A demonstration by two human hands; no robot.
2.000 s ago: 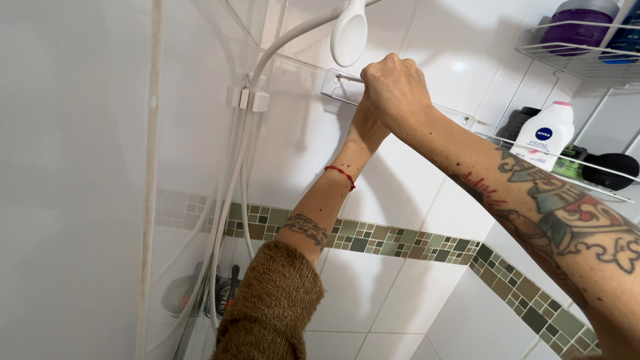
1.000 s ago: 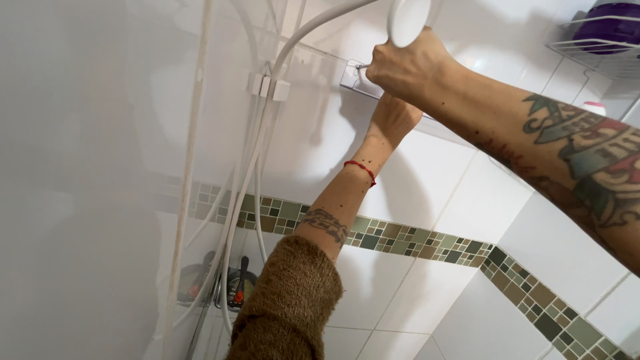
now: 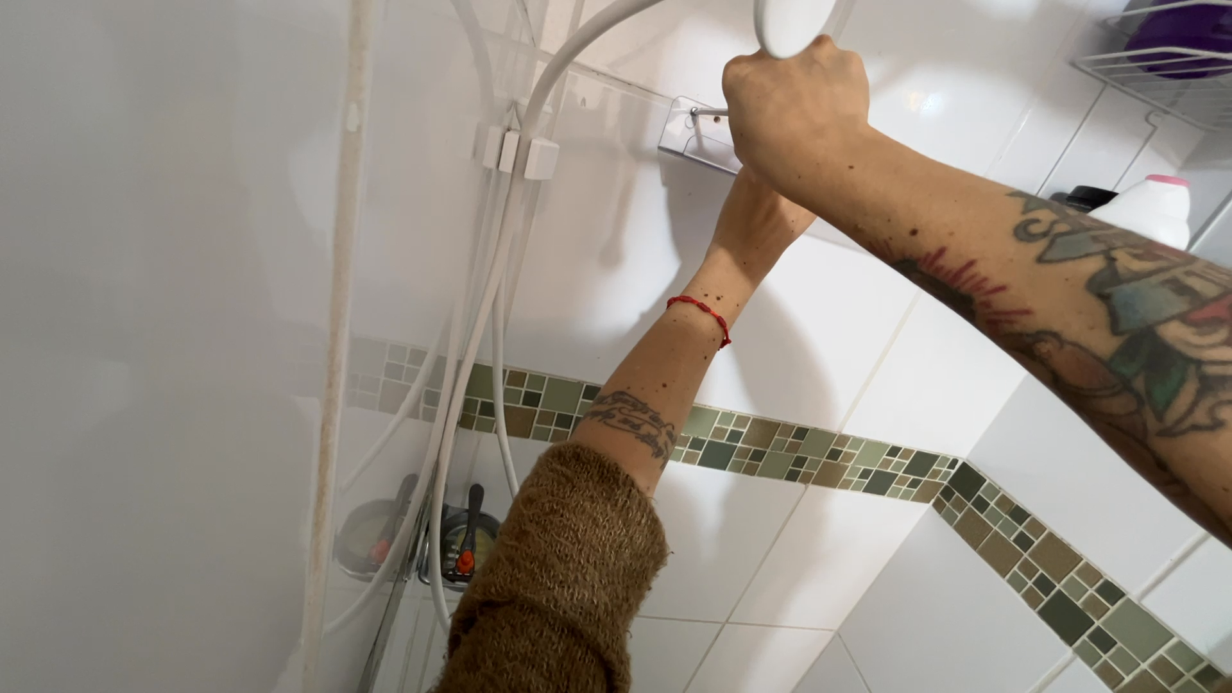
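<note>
My right hand (image 3: 797,106) is closed in a fist at the upper middle, in front of a clear plastic shelf (image 3: 701,144) on the white tiled wall. A thin metal rod (image 3: 710,113) runs from the shelf's left end behind the fist; whether the fingers hold it is hidden. Beneath it, my left hand (image 3: 765,214) reaches up to the shelf, its fingers hidden behind the right hand. A red cord bracelet (image 3: 701,316) circles the left wrist. The white shower head (image 3: 792,24) shows just above the right fist.
A white shower hose (image 3: 502,241) hangs at the left beside a glass panel edge (image 3: 337,337). Wire racks (image 3: 1150,72) with a purple container (image 3: 1184,40) and a white bottle (image 3: 1150,210) are at the upper right. A dark-handled razor or brush (image 3: 472,529) lies low left.
The right fist has shifted relative to the shelf, and more of the shelf's left end and the rod shows than two seconds ago. The left hand is now lower, under the shelf.
</note>
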